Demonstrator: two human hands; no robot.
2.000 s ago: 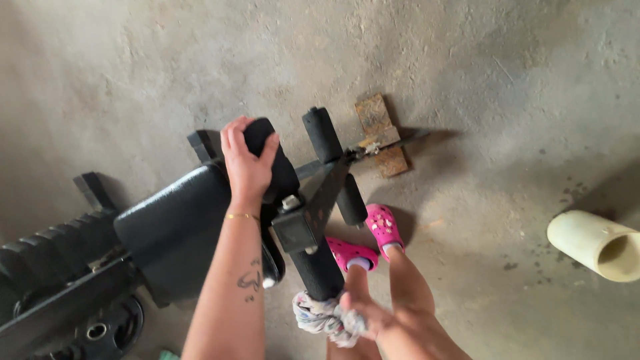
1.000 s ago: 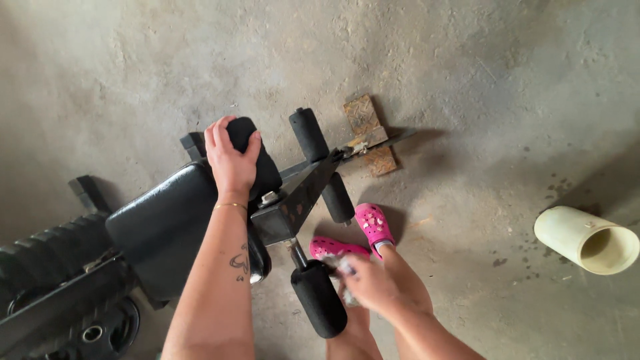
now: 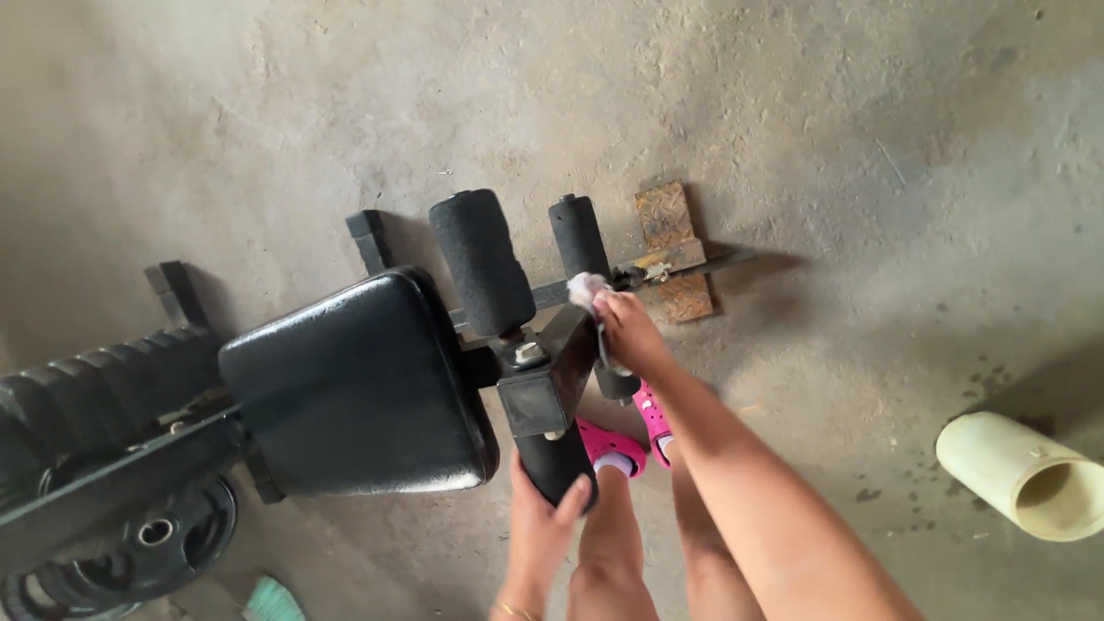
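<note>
A weight bench with a black padded seat (image 3: 362,388) has foam rollers on its leg attachment. My left hand (image 3: 543,517) is wrapped around the near upper foam roller (image 3: 556,461), below the square metal bracket (image 3: 530,404). The far upper foam roller (image 3: 483,263) is uncovered. In my right hand (image 3: 628,328) is a bunched light cloth (image 3: 591,293), pressed at the metal leg bar by the far lower foam roller (image 3: 580,237). The near lower roller (image 3: 617,384) is partly hidden behind the right hand and cloth.
Black weight plates (image 3: 155,530) lie at the left beside the bench frame. A rusty metal plate (image 3: 664,216) sits at the bar's far end. A cream plastic container (image 3: 992,457) lies on its side at the right. My pink clogs (image 3: 617,448) are close to the rollers.
My left hand has let go of the far upper roller and now holds the near upper one. My right hand has moved the cloth from the near upper roller up to the leg bar.
</note>
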